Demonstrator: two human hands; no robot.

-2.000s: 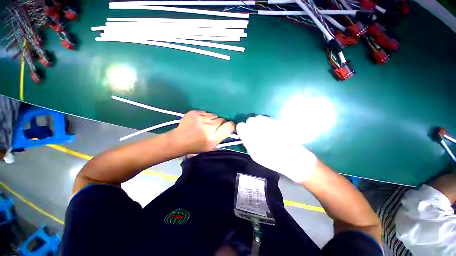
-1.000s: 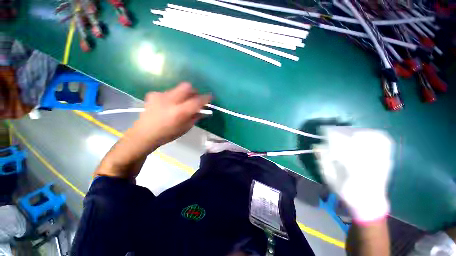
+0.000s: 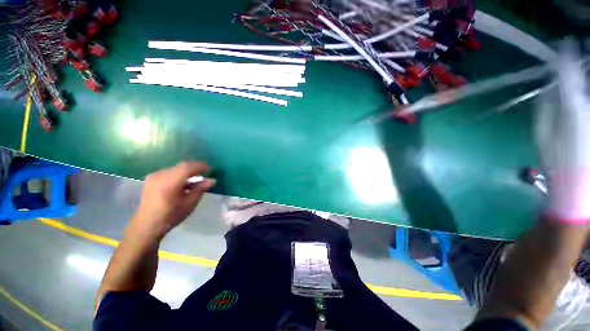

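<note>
My left hand (image 3: 173, 194), bare, is near the table's front edge, closed on a white sleeve (image 3: 195, 180) of which only a short end shows. My right hand (image 3: 569, 142), in a white glove with a pink cuff, is raised at the right edge and strongly blurred. Blurred white tubes (image 3: 498, 84) trail leftward from it, so it holds a sleeved harness; the harness's connector cannot be made out. Loose white sleeves (image 3: 220, 74) lie in a row at the centre left of the table.
A pile of sleeved harnesses (image 3: 420, 58) with red connectors lies at the far right. Unsleeved harnesses (image 3: 71, 52) lie at the far left. One harness end (image 3: 535, 180) lies near the right edge. Blue stools (image 3: 40, 191) stand below the green table (image 3: 272, 155).
My hands have moved far apart. My right hand has swung up and right with the tubes it holds. My left hand keeps a white sleeve, lower and further left. The camera view has shifted.
</note>
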